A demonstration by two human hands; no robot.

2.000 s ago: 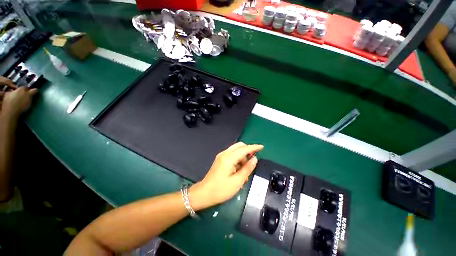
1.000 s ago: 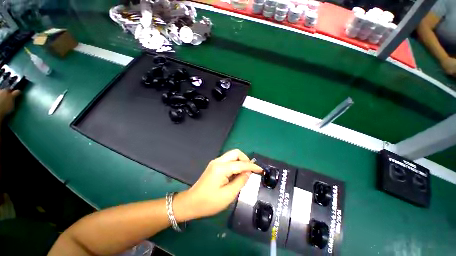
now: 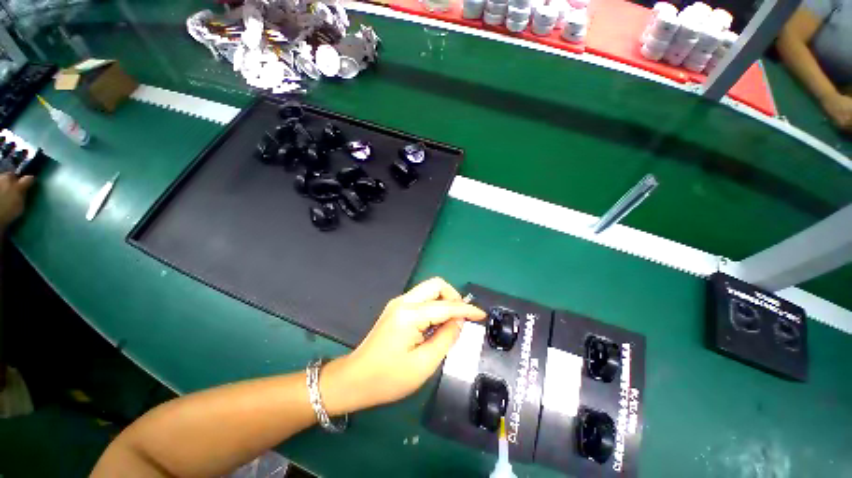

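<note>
My left hand (image 3: 397, 350), with a bracelet, is at the upper left of the left assembly fixture (image 3: 529, 397). Its fingers are pinched, and a small thin piece shows at the fingertips, beside the upper black housing (image 3: 503, 329). A lower black housing (image 3: 489, 402) sits in the same fixture. The right assembly fixture (image 3: 553, 436) lies alongside and holds two more black housings. The yellow tip of a glue bottle (image 3: 502, 465) points up by the lower left housing; the bottle is cut off by the bottom edge. My right hand is not in view.
A black parts tray (image 3: 280, 252) holds a pile of black housings (image 3: 322, 187). A spare fixture (image 3: 759, 327) stands by the white post. A white tool (image 3: 101, 198), another glue bottle (image 3: 65, 123) and a carton (image 3: 98, 86) are left. Other people's arms show at both sides.
My left hand has come from above the fixture's corner down to its upper housing. The glue bottle has moved from the lower right to the left fixture's lower housing.
</note>
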